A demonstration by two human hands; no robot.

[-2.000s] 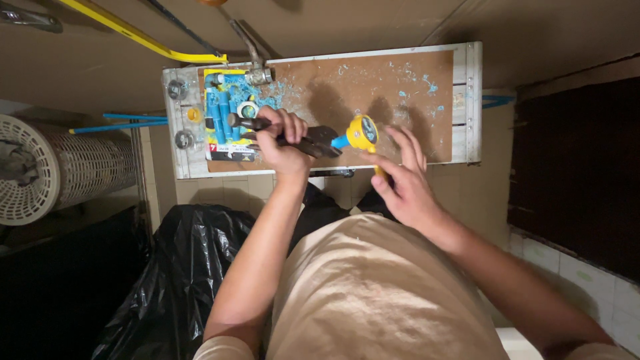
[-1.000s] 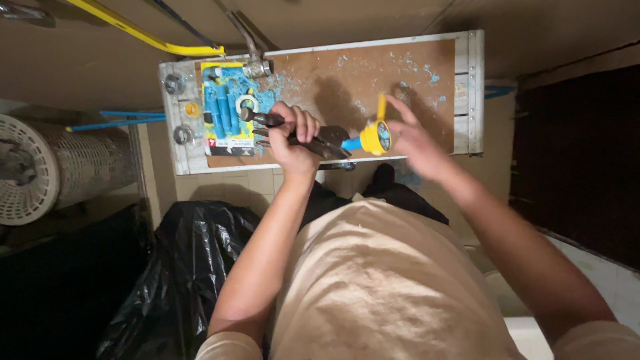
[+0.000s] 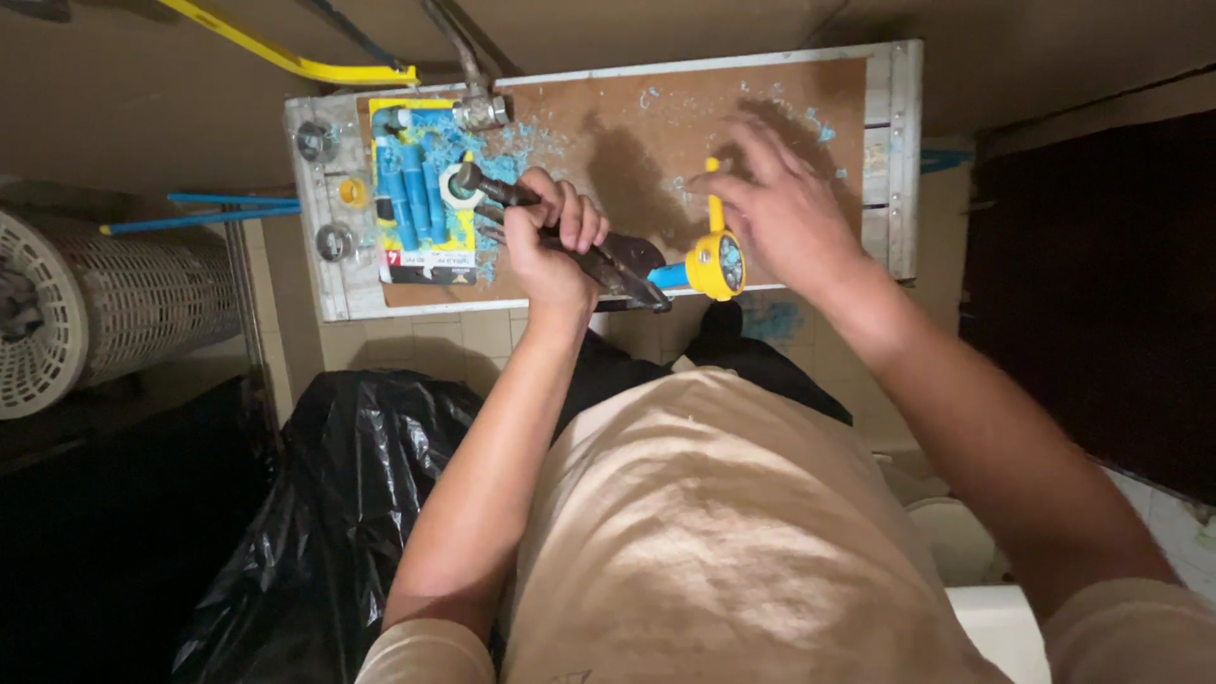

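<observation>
My left hand (image 3: 560, 237) is wrapped around the handles of dark metal pliers (image 3: 617, 271). At the pliers' jaws is a short blue plastic pipe (image 3: 670, 275), its far end inside a round yellow tool (image 3: 717, 266) with a side handle. That handle points toward the far side of the board. My right hand (image 3: 769, 199) is beside it, fingers spread; whether a fingertip touches the handle, I cannot tell. Several blue pipe pieces (image 3: 410, 195) and a white-rimmed ring (image 3: 463, 185) lie on a yellow card package at the left. The pliers partly overlap the ring.
Blue shavings (image 3: 518, 152) are scattered over the brown board (image 3: 589, 104) on a slatted bench (image 3: 893, 190). A hammer (image 3: 480, 109) and a yellow-framed saw (image 3: 313, 68) are at the far left edge. Blue rods (image 3: 218, 214) stick out left. A black plastic bag (image 3: 351, 475) is below.
The yellow tool's side handle pointed toward my body two seconds ago and now points away. My right hand has moved to the handle's far end. My left hand keeps its hold on the pliers.
</observation>
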